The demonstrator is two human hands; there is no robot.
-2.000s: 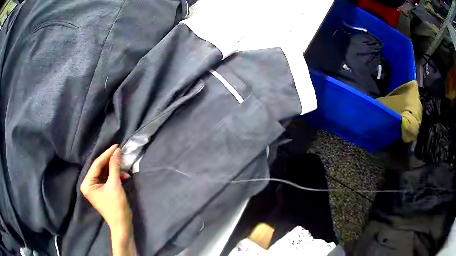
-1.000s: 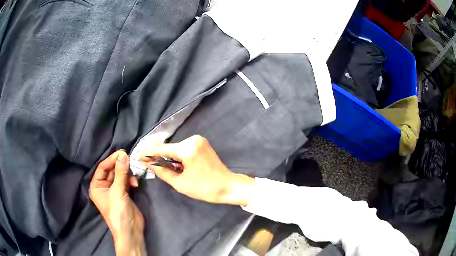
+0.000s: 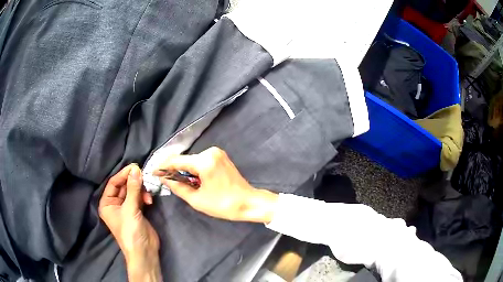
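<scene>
A large dark grey garment [image 3: 110, 82] fills the left and middle of the view. My left hand [image 3: 129, 204] pinches its folded edge, where a pale inner layer [image 3: 190, 132] shows. My right hand [image 3: 212, 184] is right beside it, fingertips at the pale cloth. Small dark-tipped snips [image 3: 179, 177] with a bit of red lie in my right hand. No needle can be made out at my fingertips. A narrow white strip [image 3: 277, 98] lies on the grey panel.
The white tabletop [image 3: 325, 27] shows at the top. A blue crate [image 3: 386, 126] at the right holds dark clothes and tan cloth [image 3: 444, 132]. Dark clothes [image 3: 452, 226] lie at the lower right, beside speckled floor [image 3: 375, 182].
Two seconds ago only my left hand showed, with a pale thread stretched to the right. My right hand has since come in to the pinched edge. Almost nothing has moved in the last second.
</scene>
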